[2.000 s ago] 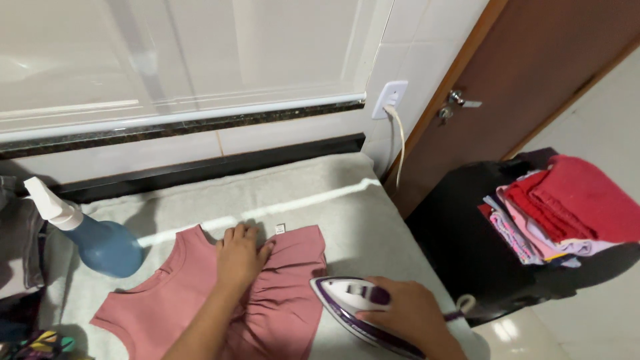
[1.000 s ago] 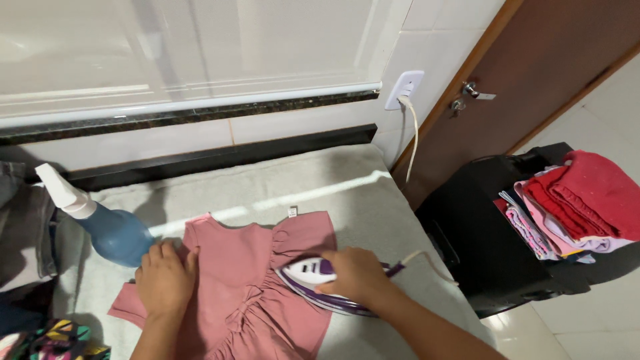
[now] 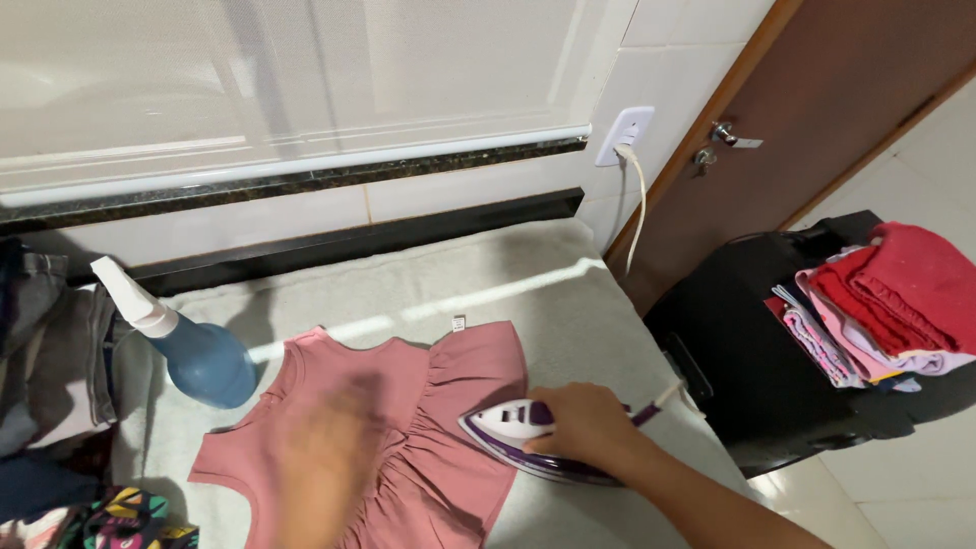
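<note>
A pink sleeveless garment with a gathered ruffle [image 3: 476, 366] lies spread on a light grey cloth [image 3: 564, 305]. My right hand [image 3: 583, 427] grips the handle of a white and purple clothes iron [image 3: 503, 427], whose tip rests over the ruffle near its edge. My left hand [image 3: 328, 450] is motion-blurred over the garment's bodice; whether it touches the fabric and how its fingers are set cannot be told. A blue spray bottle with a white trigger head [image 3: 210, 362] stands beside the neckline, to the left.
Folded jeans [image 3: 57, 358] and a patterned cloth [image 3: 126, 515] lie at the left. A stack of folded clothes [image 3: 892, 297] sits on a black surface [image 3: 732, 366] at the right. The iron's cord leads right; a white plug is in the wall outlet [image 3: 625, 137]. Behind is a brown door [image 3: 823, 99].
My left hand has moved from beside the spray bottle, a second ago, to the right over the bodice. The iron remains in my right hand at the ruffle.
</note>
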